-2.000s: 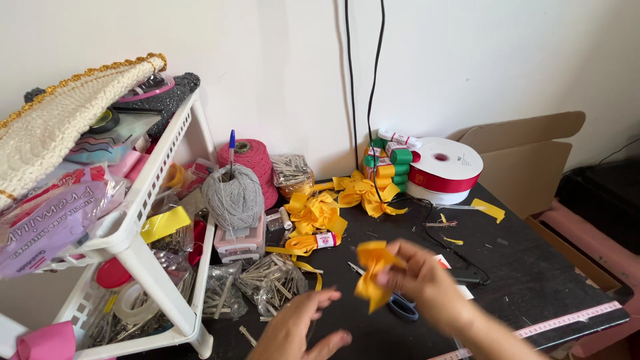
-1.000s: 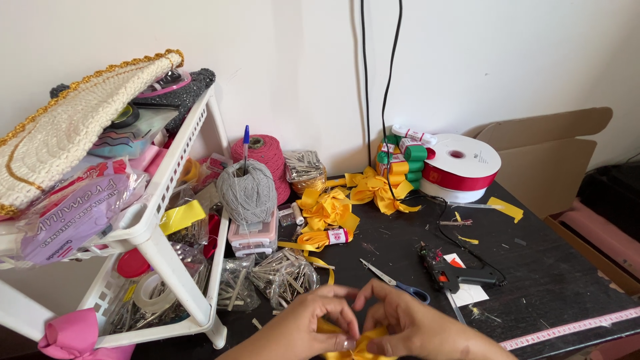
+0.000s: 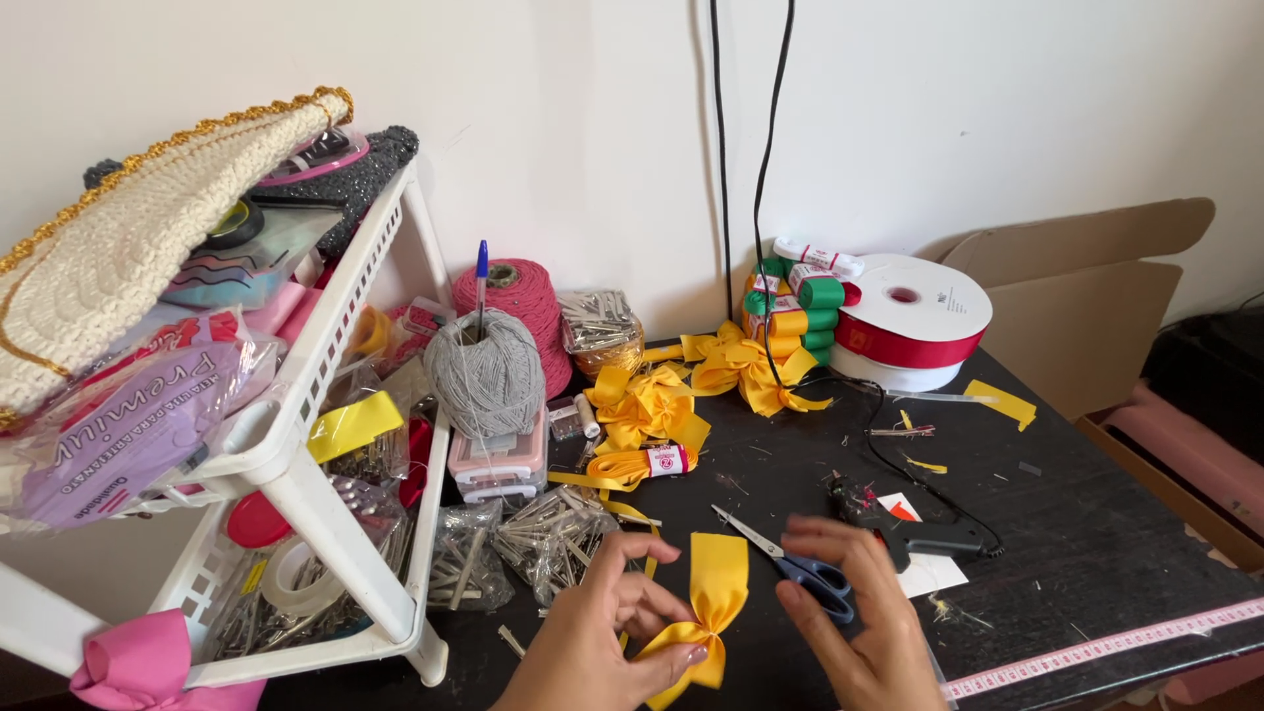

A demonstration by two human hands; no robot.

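A yellow ribbon bow (image 3: 719,583), gathered at its middle, is pinched between the thumb and fingers of my left hand (image 3: 627,627) near the front of the black table. To its right, my right hand (image 3: 859,612) is raised with fingers apart and holds nothing. Behind that hand lie blue-handled scissors (image 3: 765,538), their blades pointing to the back left and slightly parted. A black glue gun (image 3: 933,538) rests on a white card just beyond my right fingers. More yellow bows (image 3: 647,405) and a banded bundle of yellow ribbon (image 3: 642,464) lie farther back.
A white plastic shelf (image 3: 296,464) packed with craft supplies stands at left. Beside it are grey yarn (image 3: 484,375), pink yarn (image 3: 523,306) and bagged metal clips (image 3: 558,533). A red ribbon spool (image 3: 908,336), cardboard box (image 3: 1066,316), black cord (image 3: 760,197) and pink measuring tape (image 3: 1106,647) are at right.
One second ago both hands were together on the yellow ribbon. My right hand has since let go and moved right, while my left hand keeps the bow.
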